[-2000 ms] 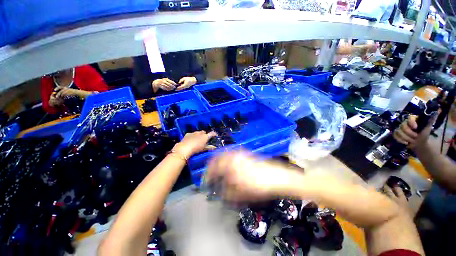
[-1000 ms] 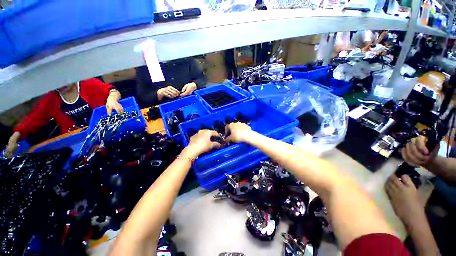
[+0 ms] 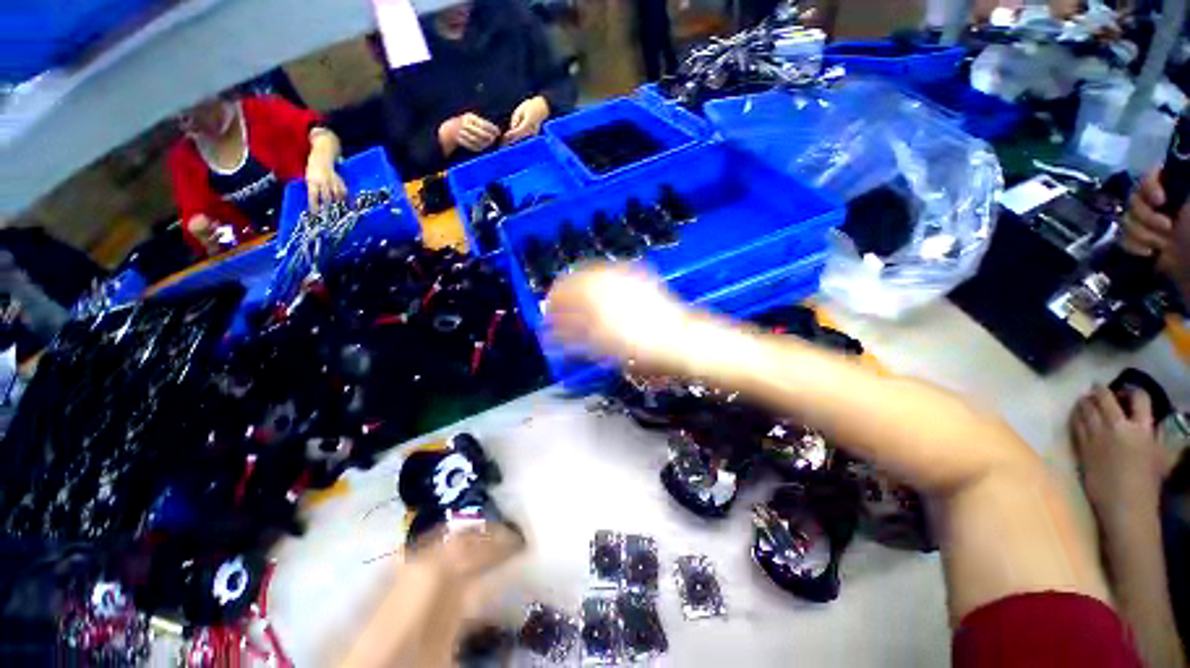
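Observation:
My left hand (image 3: 457,568) is blurred at the table's lower middle, at the near edge of two black housings with white notched discs (image 3: 453,478). Whether it grips one cannot be told. My right hand (image 3: 607,313) is blurred at the front wall of the blue bin (image 3: 796,225); its fingers and any content cannot be made out. Small dark boards stand in a row inside the bin. Several small square circuit boards (image 3: 626,561) lie on the white table between my arms. Glossy black housings with silvery boards (image 3: 799,542) are grouped on the right, partly under my right forearm.
Dark housings with red wires (image 3: 392,326) are heaped on the left. A crumpled clear bag (image 3: 914,196) lies right of the bin. Two people sit across the table, one in a red top (image 3: 248,170). Another person's hand (image 3: 1116,437) is at right. A shelf edge crosses the upper left.
The view has tilted down, showing more near tabletop. My left hand has left the bin and come back to the housings. My right hand has moved from inside the bin to its front wall.

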